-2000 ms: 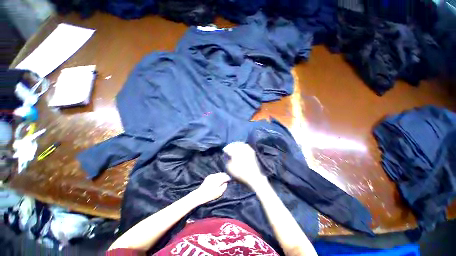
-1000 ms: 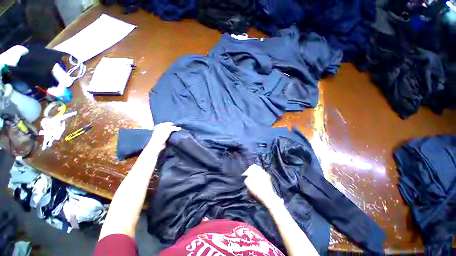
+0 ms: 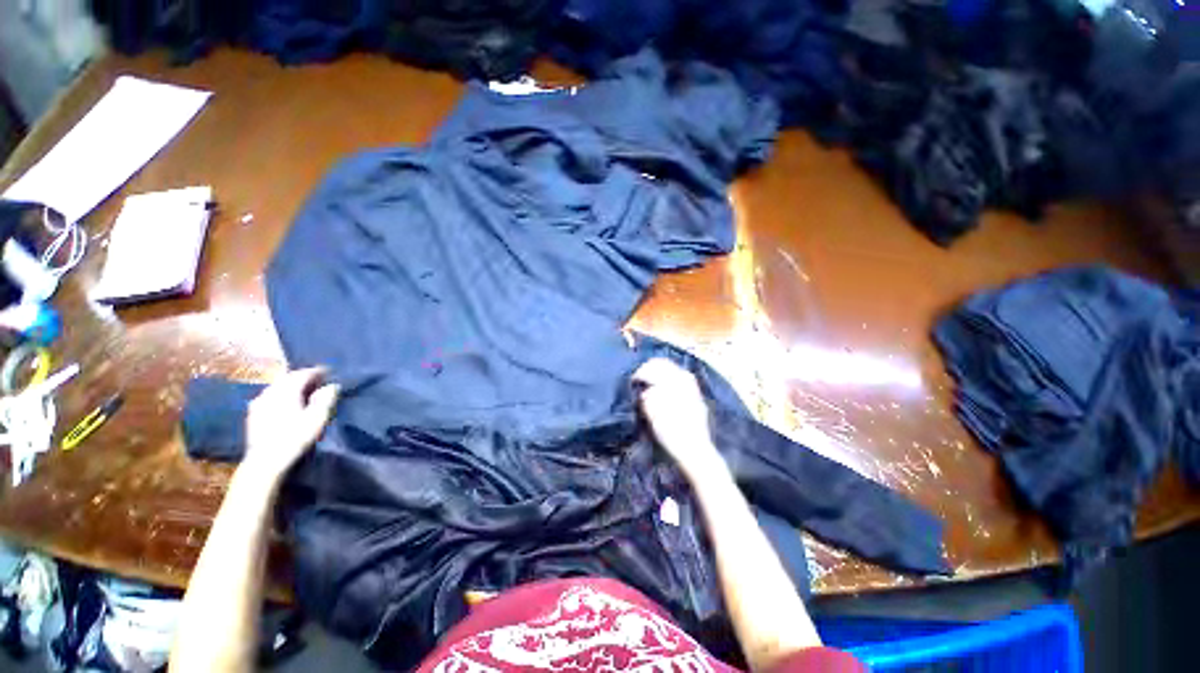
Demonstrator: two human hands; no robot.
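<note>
A dark navy-grey jacket lies nearest me, its shiny black lining facing up and wrinkled, with a tiny white label on it. One sleeve stretches to the right, and a short sleeve end sticks out at left. My left hand grips the jacket's cloth at its left side, fingers curled. My right hand grips the cloth at its right side. The gripped edge runs between both hands. A spread jacket pile lies just beyond.
A folded jacket stack sits at the right table edge, with a blue bin below. Yellow snips, a pad and a paper sheet lie at left. Dark garments heap along the far edge.
My hands have moved from close together over the lining to wide apart on the cloth edge. The lining now lies spread lower, and the white label shows. The view has shifted too.
</note>
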